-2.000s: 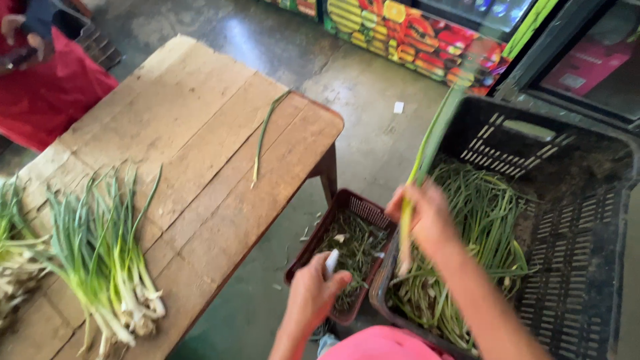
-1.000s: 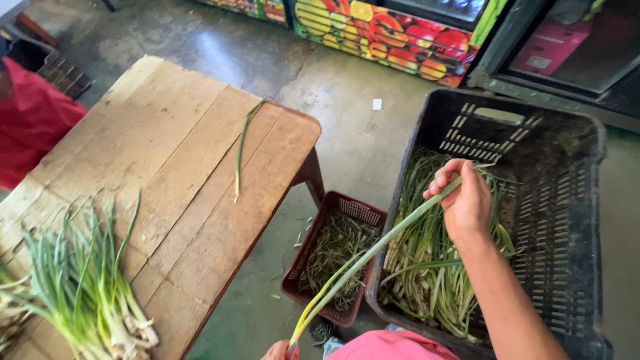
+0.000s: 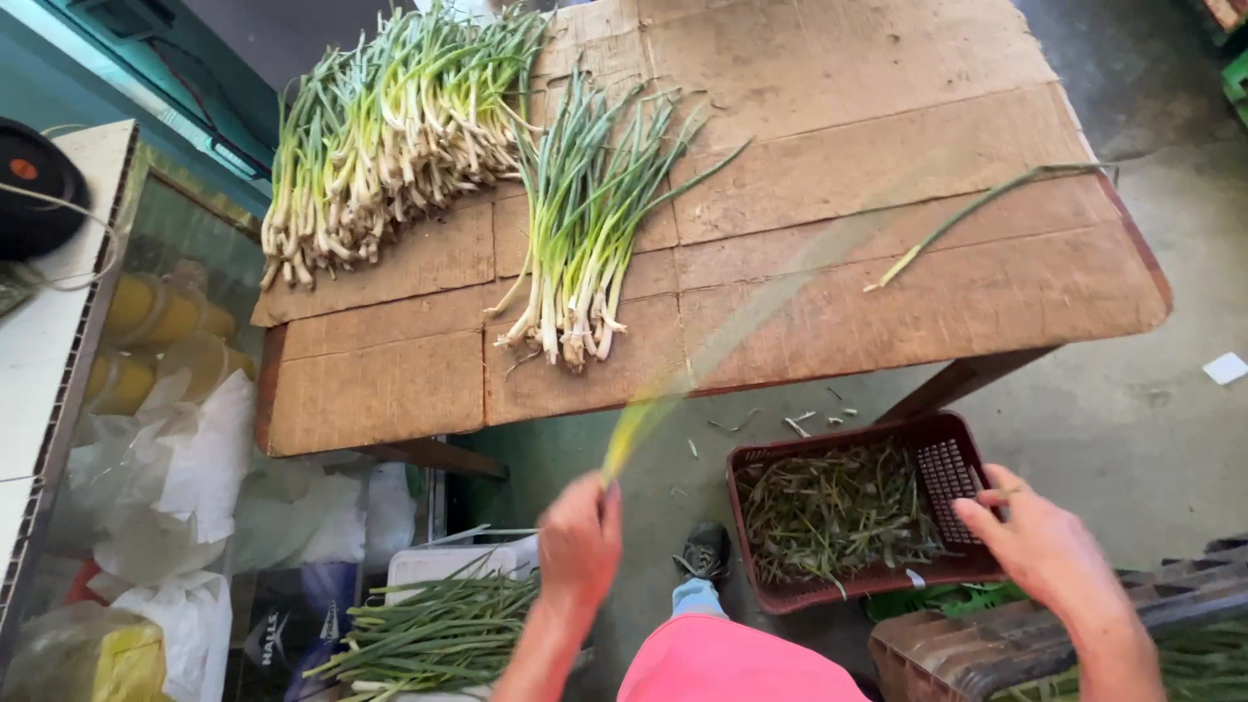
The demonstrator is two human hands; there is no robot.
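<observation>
My left hand (image 3: 580,536) is closed on a green onion (image 3: 639,419), whose long leaves blur up and right over the table edge. My right hand (image 3: 1033,536) is over the right rim of the dark red plastic basket (image 3: 848,592) of trimmings; its thumb and forefinger are close together, and whether a scrap is between them is unclear. On the cardboard-covered table (image 3: 838,331) lie a small bunch of green onions (image 3: 585,234), a large pile of green onions (image 3: 409,127) behind it to the left, and a single green onion stalk (image 3: 975,219) at the right.
Below left, a white container (image 3: 458,561) holds green leaves (image 3: 439,629). A black plastic crate (image 3: 1053,624) stands at the lower right. At the far left is a glass case (image 3: 166,322) with bags and yellow items. A table leg (image 3: 960,380) rises behind the basket.
The view has swung left. A second ago my right hand was up on the onion's leaves with my left at its lower end; now the hands are apart and the onion is in my left.
</observation>
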